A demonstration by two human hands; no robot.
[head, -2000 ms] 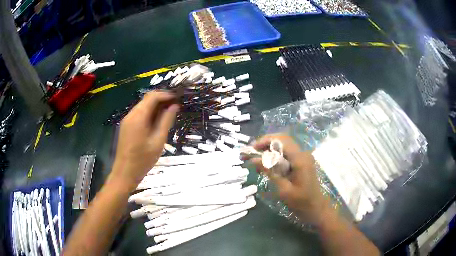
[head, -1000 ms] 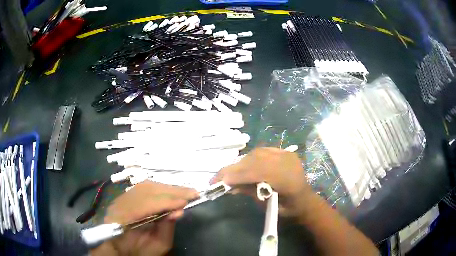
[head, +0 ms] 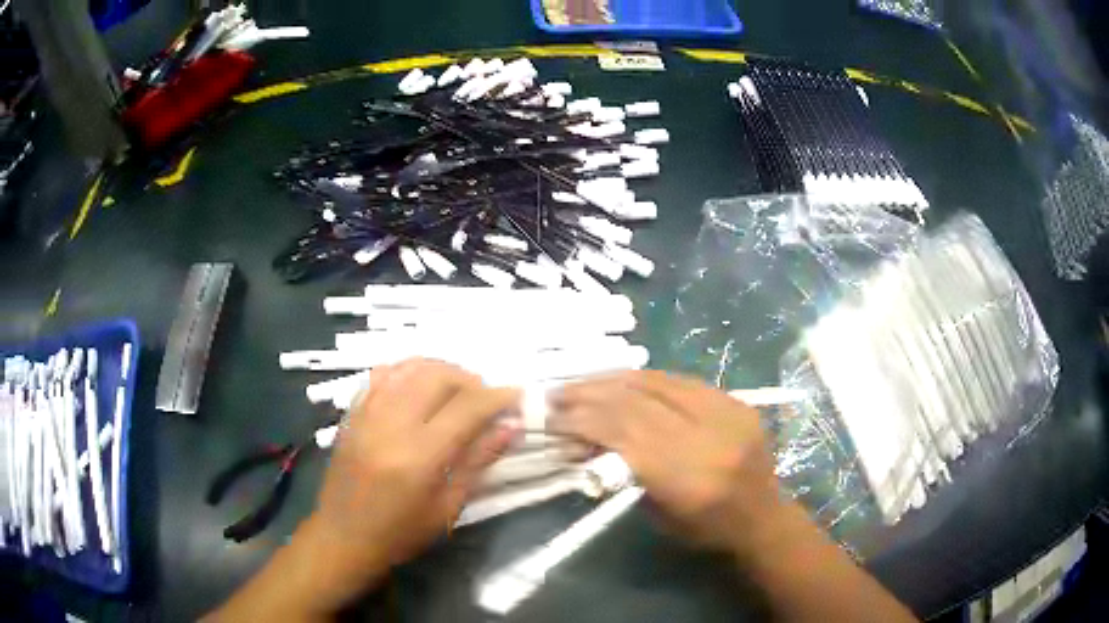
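Note:
My left hand [head: 414, 456] and my right hand [head: 675, 450] are close together over the lower part of the pile of white rods [head: 487, 331]. Both hands hold a white rod [head: 535, 414] that shows between their fingertips; its ends are hidden. My right hand also holds white sleeves; one [head: 559, 548] slants down to the left below it and another [head: 766, 396] sticks out to its right. Black inner parts with white ends [head: 487, 183] lie in a tangled heap behind the pile. The fingers are slightly blurred.
Pliers [head: 262, 487] lie left of my left hand, near a grooved metal block [head: 195, 338] and a blue tray [head: 128, 487] of white rods. A clear bag [head: 936, 353] of sleeves lies right, stacked black parts [head: 827, 140] behind it. A red holder [head: 189, 97] stands by the post.
My left hand has moved right and up to meet my right hand. The black inner part that stretched out at my left hand no longer shows. The view has shifted, and the pliers show more fully.

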